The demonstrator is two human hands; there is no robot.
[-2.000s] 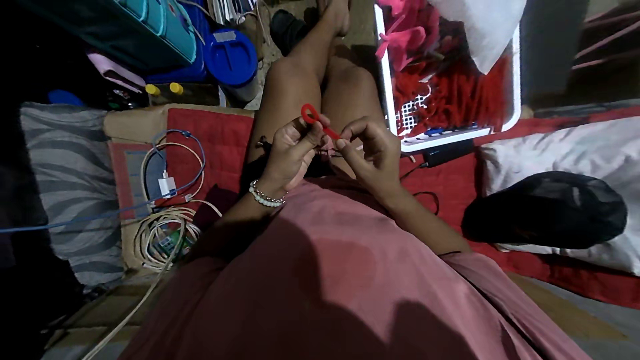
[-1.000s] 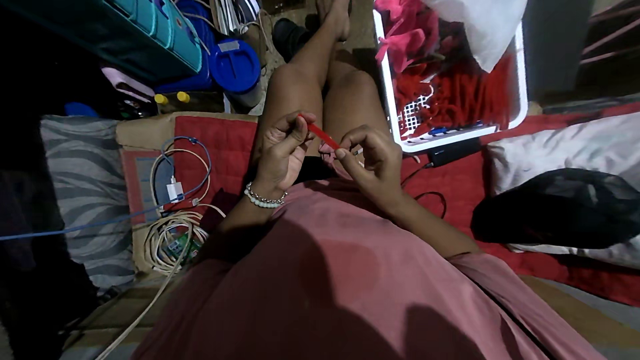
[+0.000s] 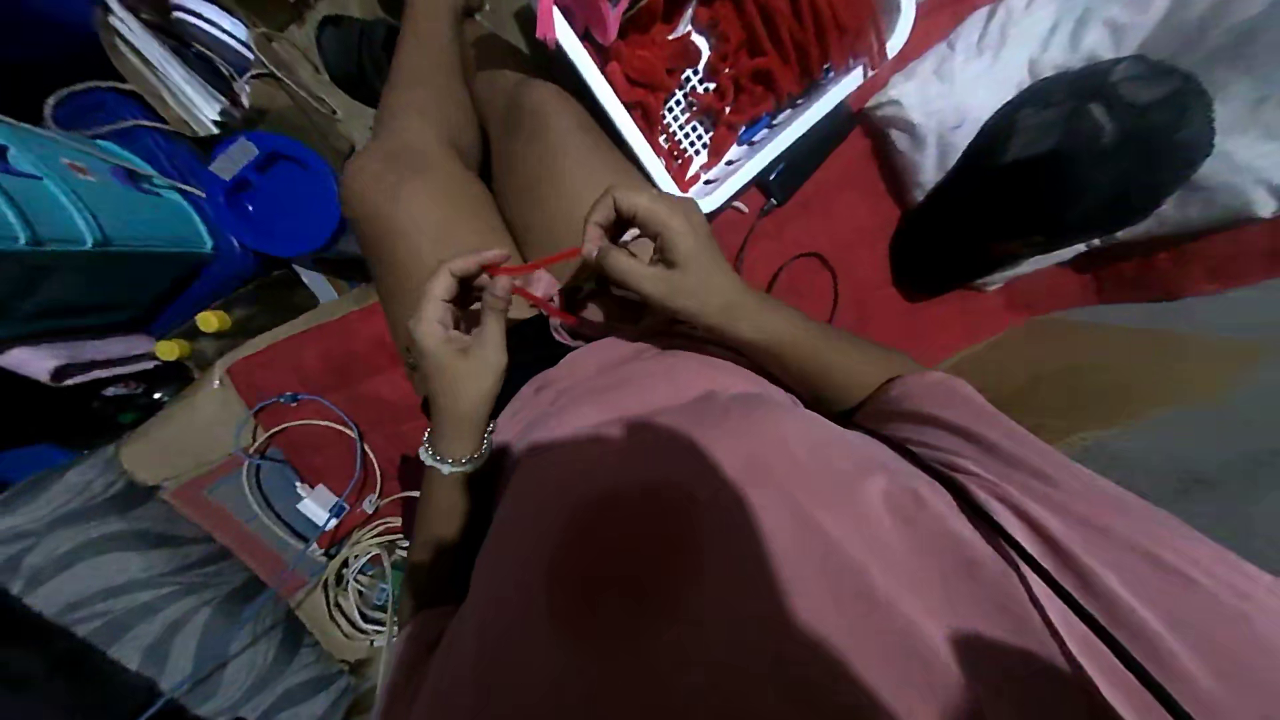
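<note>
Above my lap, a thin red strip [image 3: 540, 265], perhaps a ribbon or pipe cleaner, spans between my hands. My left hand [image 3: 465, 320], with a beaded bracelet [image 3: 457, 452] on the wrist, pinches it between thumb and fingers at a bend. My right hand [image 3: 650, 250] grips its other end with curled fingertips. A second red length slants down from my left fingertips over a pink piece [image 3: 545, 287] at my lap; whether both lengths are one piece I cannot tell.
A white plastic basket [image 3: 735, 185] of red fuzzy material [image 3: 770, 50] stands beyond my right hand. A black bag-like object [image 3: 1060, 170] rests on a pale pillow [image 3: 1240, 130] at right. Coiled cables [image 3: 355, 580] lie at left, near a blue lidded container [image 3: 275, 195] and a teal box [image 3: 90, 200].
The red strip, a small loop two seconds ago and then a straight diagonal, now spans nearly level between my hands, with another length below. The view has turned.
</note>
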